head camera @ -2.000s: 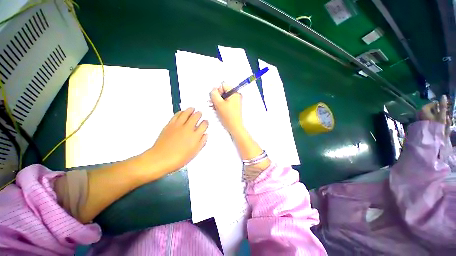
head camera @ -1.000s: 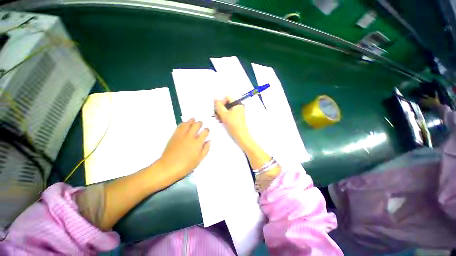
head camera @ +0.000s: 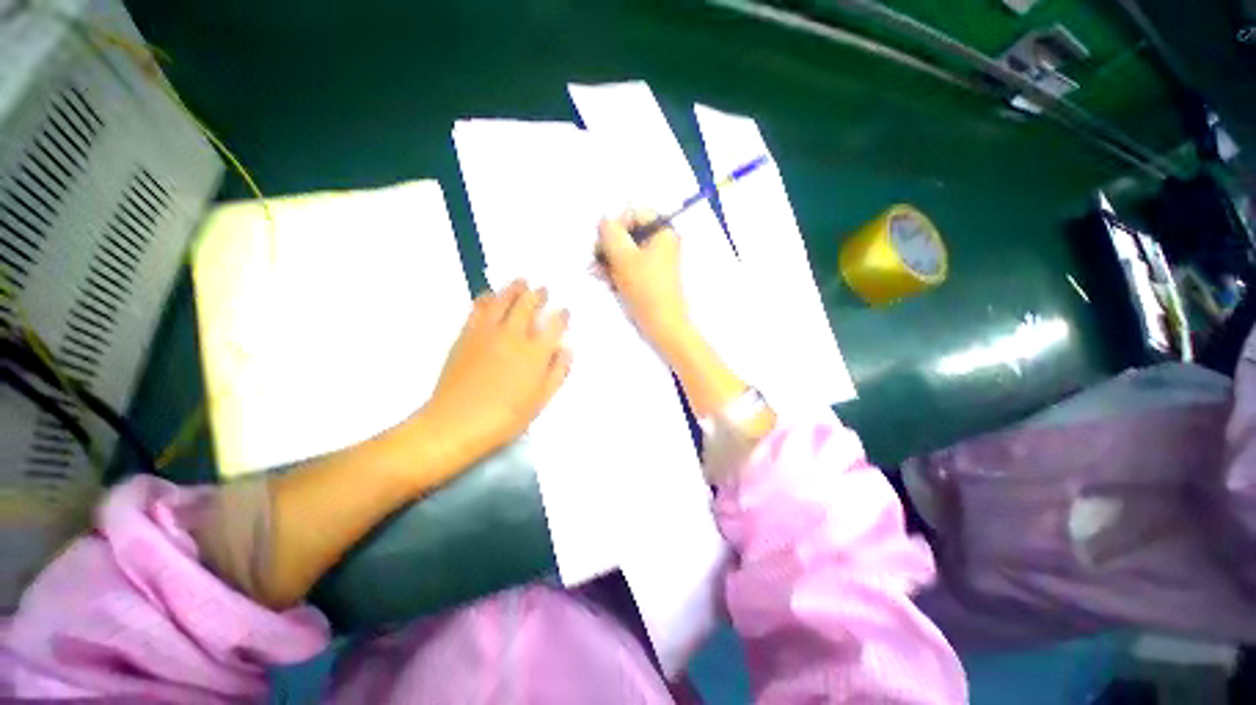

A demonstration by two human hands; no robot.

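Note:
Long white paper strips (head camera: 517,179) lie overlapping on the dark green bench in front of me. My right hand (head camera: 645,276) grips a ballpoint pen (head camera: 703,193) with a blue cap end, its tip side low at the strips and hidden by my fingers. My left hand (head camera: 503,361) rests flat, palm down, on the left edge of the strips, fingers slightly spread, holding nothing. A wider white sheet with yellow edges (head camera: 331,324) lies left of the strips. No writing can be made out on the papers.
A roll of yellow tape (head camera: 876,259) stands right of the strips. A cream vented metal box (head camera: 83,207) with yellow and black cables is at the left. A metal rail (head camera: 882,48) runs behind. A person in a pink smock (head camera: 1074,496) sits at the right, near a dark flat object.
The camera view has shifted, moving the bench contents in the picture. The pen in my right hand lies slightly farther right over the strips. The neighbour's raised arm has left the spot where it showed.

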